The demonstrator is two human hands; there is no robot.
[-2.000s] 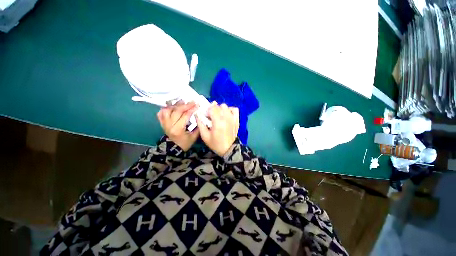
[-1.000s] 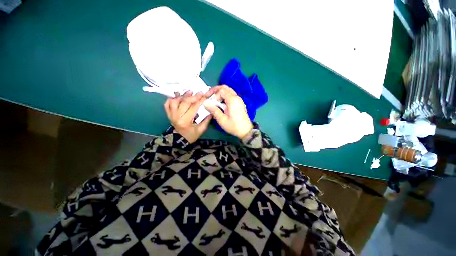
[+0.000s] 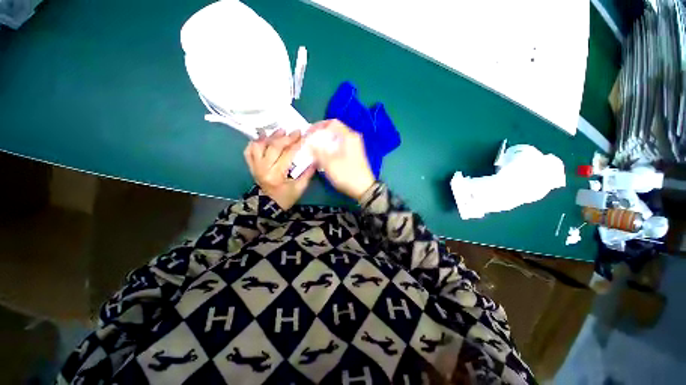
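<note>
A white security camera (image 3: 237, 64) lies on the green mat with its rounded head pointing away to the upper left and a thin antenna on each side. Its neck and base end are toward me. My left hand (image 3: 277, 167) grips the base end, with its fingers around the neck. My right hand (image 3: 340, 159) is at the base too, slightly blurred; its fingertips cover part of the white base, and whether they pinch a small piece cannot be told. A crumpled blue cloth (image 3: 365, 124) lies just right of the hands, partly behind my right hand.
A second white camera (image 3: 510, 182) lies on the mat at right. Beyond it are a red cap (image 3: 584, 171), an orange-brown bottle (image 3: 613, 218) and a white scrap (image 3: 574, 236). A white board (image 3: 481, 53) lies at the back. Silver-grey packets (image 3: 653, 90) stand at far right.
The camera and both hands first shifted right and slightly up in view, then the camera head moved slightly up and left. My right hand has blurred at the base. Both hands stay at the base end.
</note>
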